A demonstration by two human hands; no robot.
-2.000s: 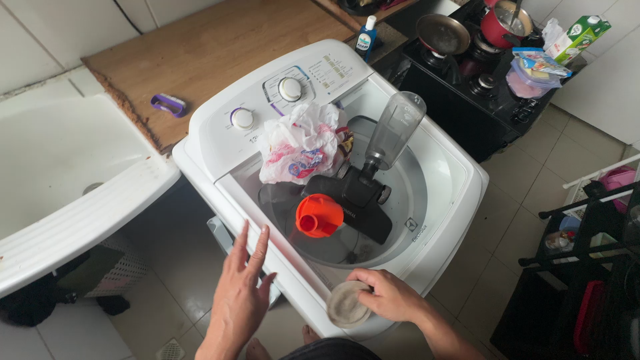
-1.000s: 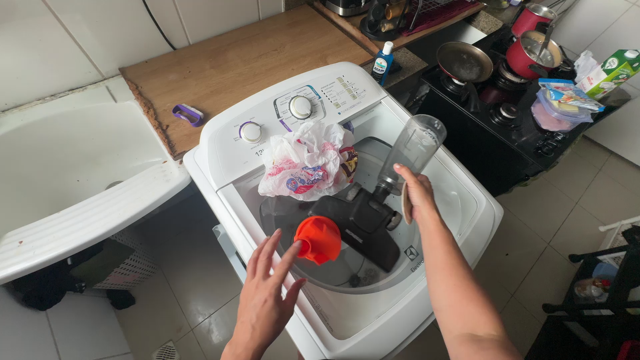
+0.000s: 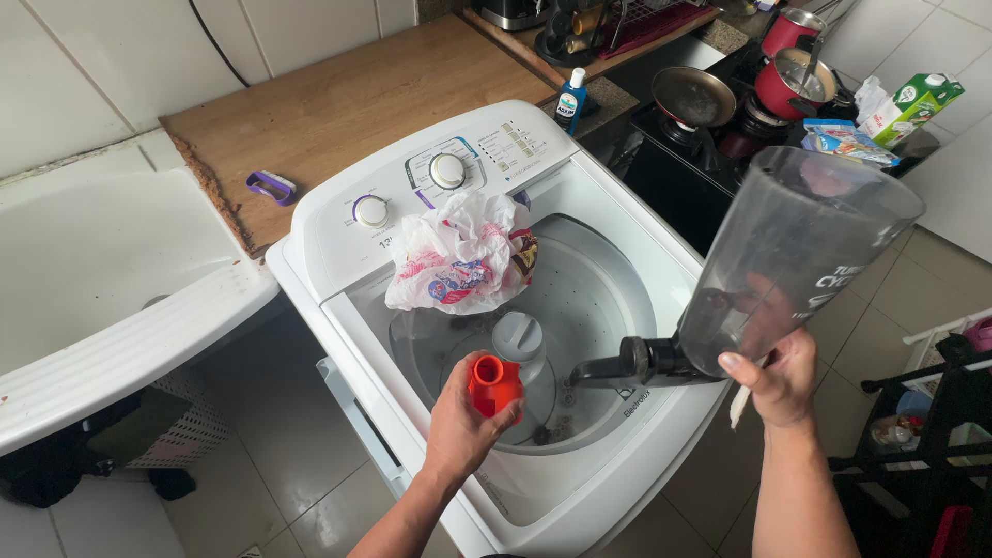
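My left hand (image 3: 463, 422) grips an orange plastic funnel-like part (image 3: 496, 386) above the drum of a white top-loading washing machine (image 3: 434, 496). At the right, my right hand (image 3: 779, 380) holds a clear vacuum cleaner dust canister (image 3: 798, 240) by its lower end, with a pale thin item pressed against it. A black floor nozzle (image 3: 620, 370) is joined to the canister's lower end and reaches over the drum. A crumpled plastic bag (image 3: 465, 260) lies at the back of the opening, below the knobs. The grey agitator cap (image 3: 519, 337) shows inside the drum.
A white sink (image 3: 101, 256) stands at the left beside a wooden board (image 3: 372, 101) bearing a purple brush (image 3: 271, 187). Behind the washer are a blue bottle (image 3: 570, 102) and a black stove (image 3: 666, 167) with a frying pan (image 3: 694, 97) and red pots. A black rack (image 3: 891, 449) stands at right.
The canister and black nozzle, earlier resting in the washer's opening, are now lifted toward the right in my right hand. My left hand has closed on the orange part.
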